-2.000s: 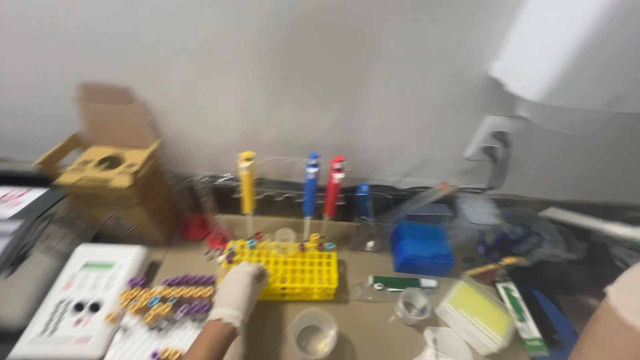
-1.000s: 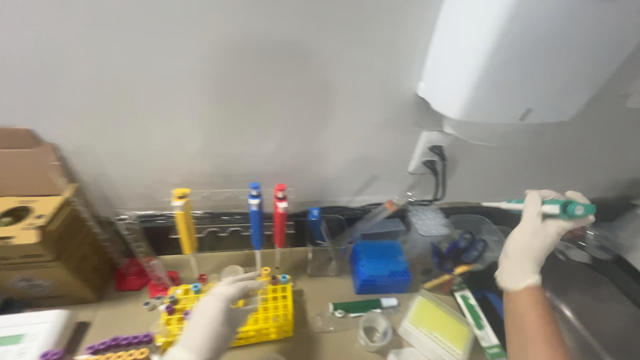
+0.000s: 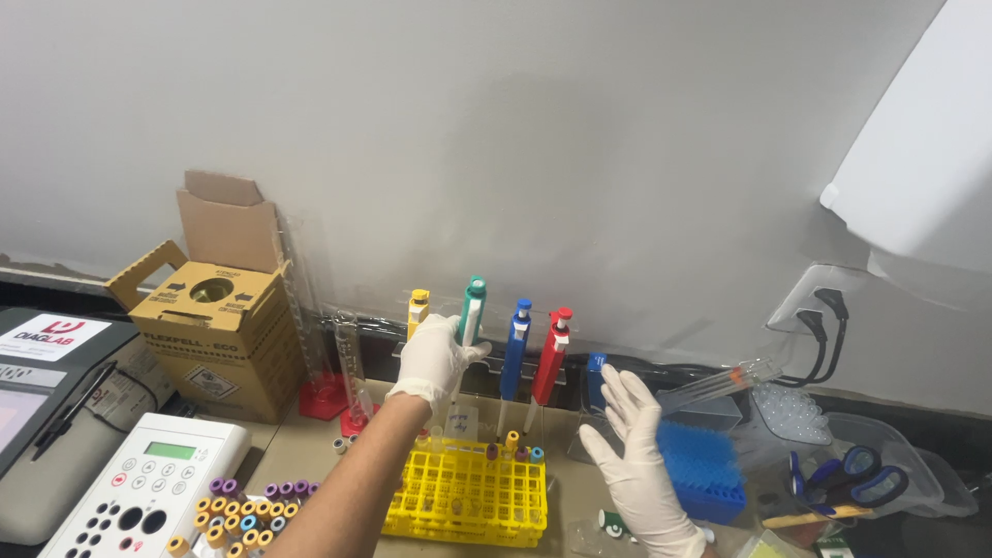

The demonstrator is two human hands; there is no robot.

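My gloved left hand (image 3: 435, 358) is closed around the green micropipette (image 3: 471, 310), upright at the pipette stand between the yellow micropipette (image 3: 418, 310) and the blue micropipette (image 3: 514, 353). A red micropipette (image 3: 552, 360) hangs at the right of the stand. My gloved right hand (image 3: 639, 461) is raised with fingers apart and holds nothing, just left of the blue pipette-tip box (image 3: 701, 473). Below the micropipettes lies a yellow tube rack (image 3: 465, 496) with a few capped tubes. Many capped blood tubes (image 3: 244, 515) stand at the lower left, partly behind my left forearm.
A cardboard sharps box (image 3: 225, 356), glass cylinders on red bases (image 3: 324, 395) and a white counter device (image 3: 147, 480) are at left. On the right are scissors (image 3: 860, 474), a plastic tub (image 3: 891, 457), glass pipettes (image 3: 721, 384) and a wall outlet (image 3: 810, 302).
The green micropipette, held at far right by my right hand a second ago, is now at the stand in my left hand. My left hand has left the yellow rack; my right has moved left.
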